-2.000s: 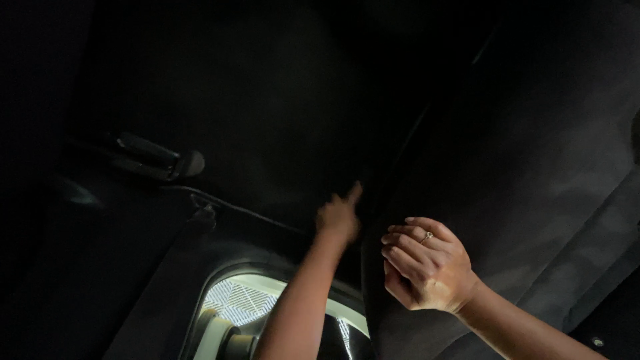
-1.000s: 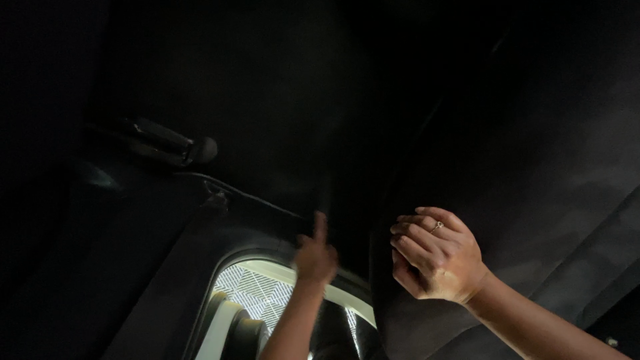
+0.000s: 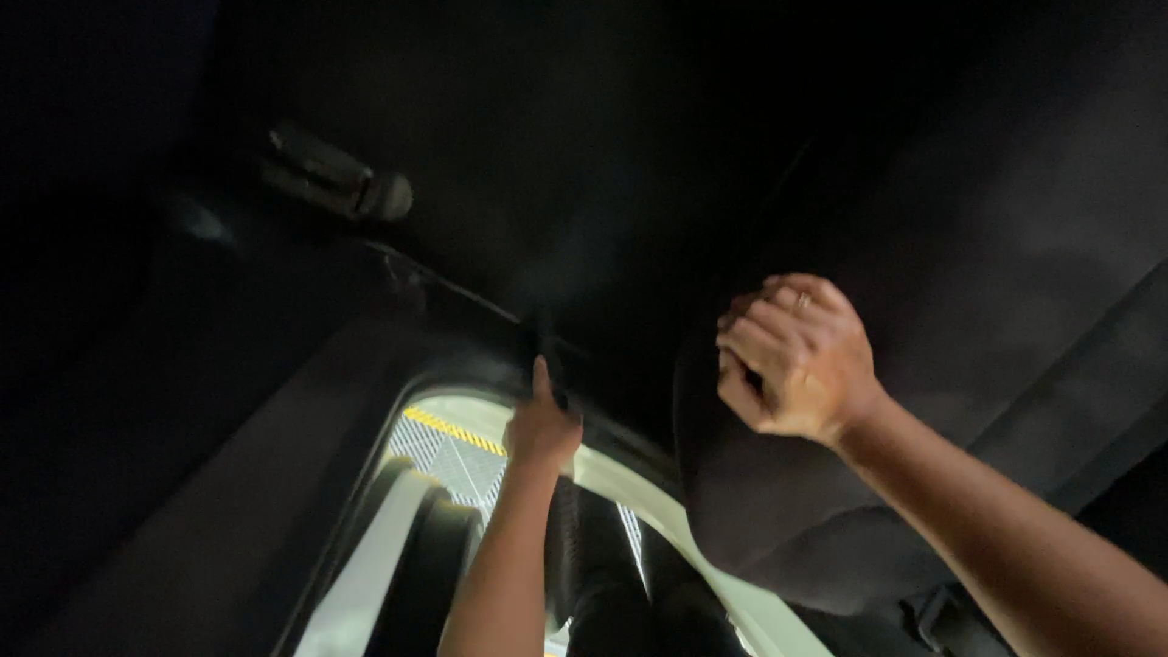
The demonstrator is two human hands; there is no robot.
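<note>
My left hand [image 3: 545,429] reaches over the door sill at lower center, its index finger extended up and the other fingers curled. A dark narrow shape lies along that finger; whether I hold it is too dark to tell. Beyond the fingertip is the dark vehicle floor [image 3: 538,210]. My right hand [image 3: 798,360] is curled, with a ring on one finger and nothing visible inside it. It is against or just over the dark seat cushion [image 3: 803,511]; contact is unclear.
A seat-rail end or bracket [image 3: 338,178] sits at upper left. Below it runs dark side trim [image 3: 228,438]. The pale door sill [image 3: 652,488] curves around the opening, where patterned ground with a yellow strip [image 3: 452,429] shows.
My left hand has moved left, away from the seat edge, and its finger now points straight up rather than up and right. My right hand stays curled by the seat.
</note>
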